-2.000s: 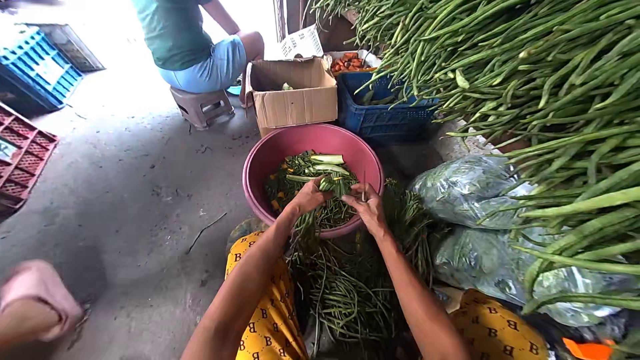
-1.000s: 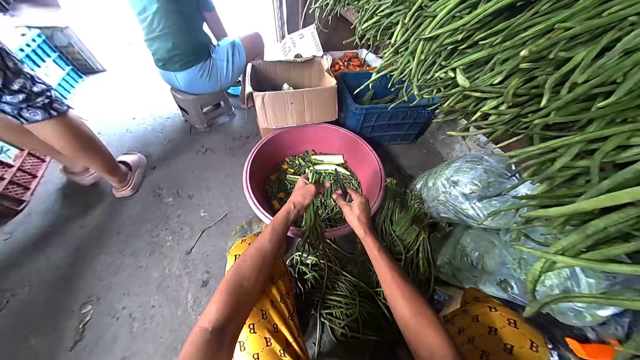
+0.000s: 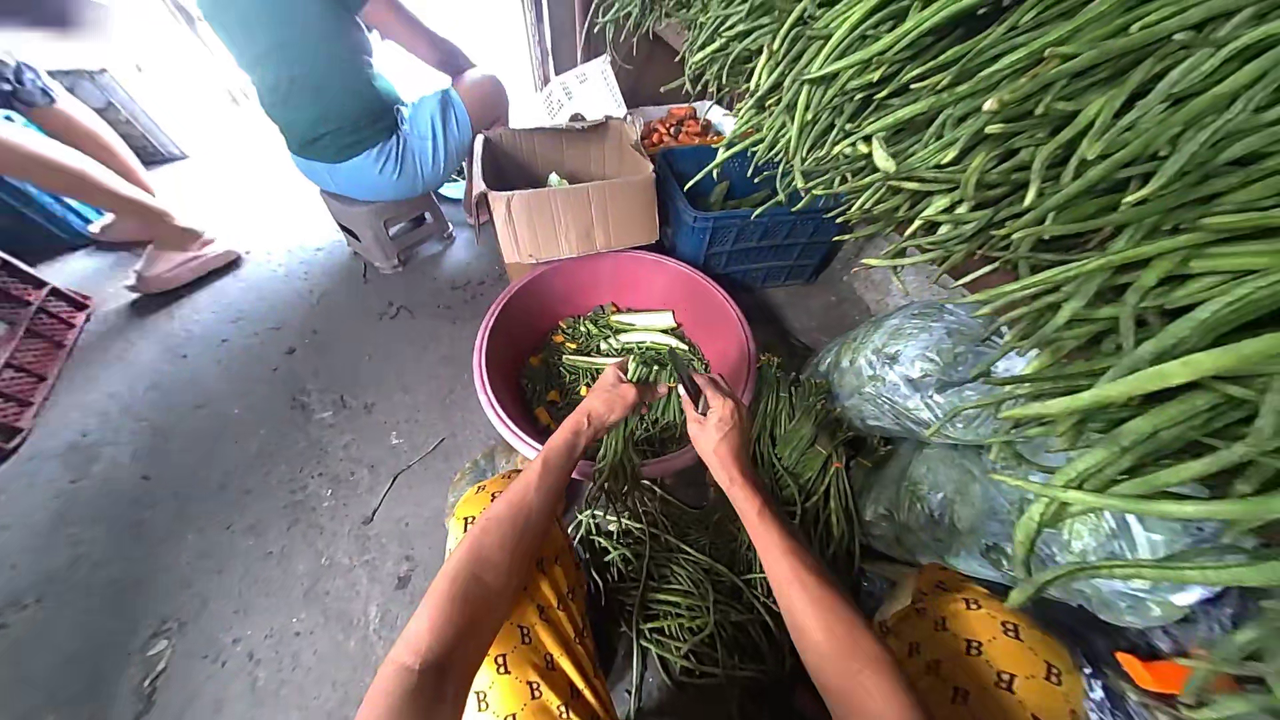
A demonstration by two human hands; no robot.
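Note:
Over the near part of a pink plastic tub (image 3: pixel 615 275), my left hand (image 3: pixel 612 398) grips a bunch of thin green stalks (image 3: pixel 622 455) whose long ends hang over the rim. My right hand (image 3: pixel 718 425) holds a knife (image 3: pixel 688 380) with a dark blade, close beside the bunch. Cut green pieces, yellow bits and pale split vegetable pieces (image 3: pixel 643 320) lie in the tub. More long green stalks (image 3: pixel 690 600) are heaped between my knees, and a bundle (image 3: pixel 805 440) rests right of the tub.
Long green beans (image 3: pixel 1050 150) are piled high at the right, above clear plastic bags (image 3: pixel 915 370) of greens. Behind the tub stand a cardboard box (image 3: pixel 575 215) and a blue crate (image 3: pixel 750 235). A person sits on a grey stool (image 3: pixel 390 225); another person's legs (image 3: pixel 110 180) are at left, near a red crate (image 3: pixel 40 350).
The other person's legs at left have moved away toward the back. My hands have shifted slightly over the tub, and the knife blade now shows plainly at my right hand.

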